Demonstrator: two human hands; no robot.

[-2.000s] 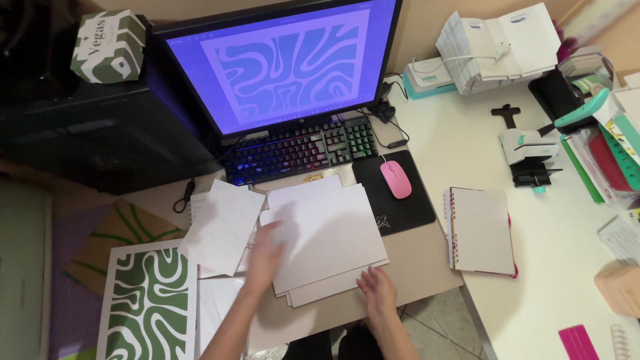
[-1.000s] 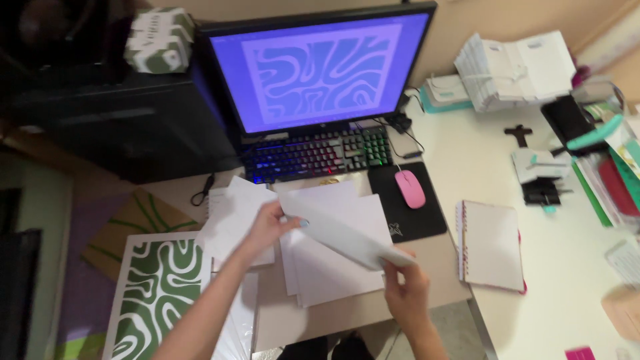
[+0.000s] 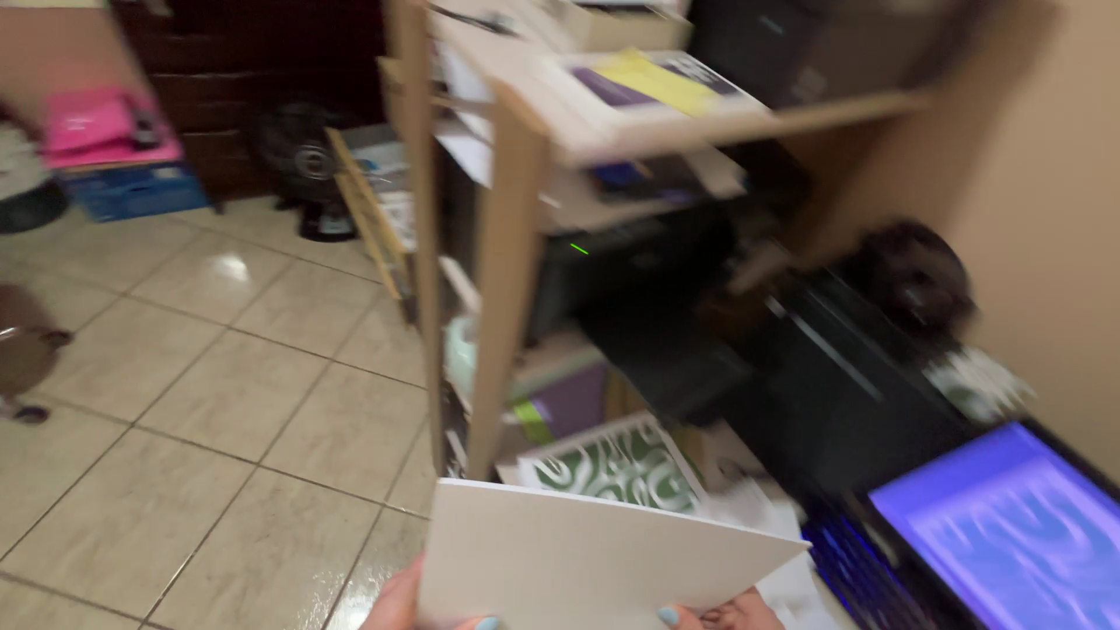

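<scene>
A plain off-white sheet of stiff paper or a thin stack (image 3: 595, 556) is held between both hands at the bottom centre. My left hand (image 3: 402, 604) grips its left edge, thumb on top. My right hand (image 3: 731, 612) holds the lower right side, also thumb on top. Just beyond lies a printed sheet with a green and white wavy pattern (image 3: 612, 468), partly covered by the held paper. At the lower right, the monitor (image 3: 1015, 525) shows a similar pattern in blue. Loose white papers (image 3: 792, 577) lie beside the keyboard (image 3: 857, 569).
A wooden shelf unit (image 3: 512, 262) stands ahead, with a black printer (image 3: 639, 254) on a middle shelf and papers (image 3: 647, 83) on top. A black case (image 3: 814, 385) is right of it. Tiled floor (image 3: 219, 394) spreads left, with a fan (image 3: 311, 166) and a blue box (image 3: 136, 188) farther back.
Both hands have lifted the off-white paper away from the stack on the desk, where it lay two seconds ago. The view has swung far to the left, toward the shelves and floor.
</scene>
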